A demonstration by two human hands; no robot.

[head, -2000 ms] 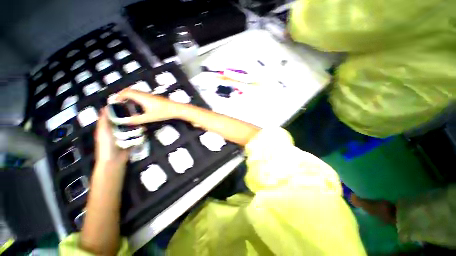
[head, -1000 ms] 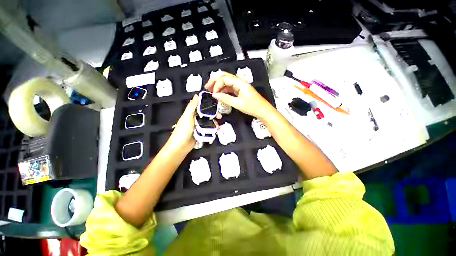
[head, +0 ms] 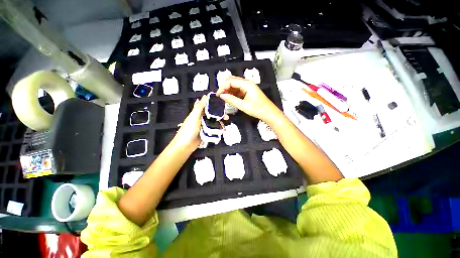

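My left hand (head: 194,123) holds a stack of watch units (head: 212,132), with white and dark layers, above the middle of the black foam tray (head: 166,189). The top watch unit (head: 216,107) shows a dark face with a pale rim. My right hand (head: 242,95) is at the upper right of this unit, thumb and fingertips close together at its edge; whether they grip it is unclear. White protective covers (head: 234,166) sit in many pockets. Dark-faced watch units (head: 139,117) lie in the left column, one with a blue spot (head: 143,90). A white label strip (head: 147,76) lies on the tray's upper left.
A second filled tray (head: 166,35) lies behind. A bottle (head: 288,54) stands at its right, near an orange tool (head: 323,99), purple pen (head: 333,91) and black piece (head: 306,109) on white paper (head: 398,133). At left are a tape dispenser (head: 75,136) and tape roll (head: 73,202).
The view has swung from a tilted, blurred angle to a steadier one, bringing the tape dispenser in and the coworker's yellow smock out. Both hands stay at the stack; the right fingers have shifted slightly.
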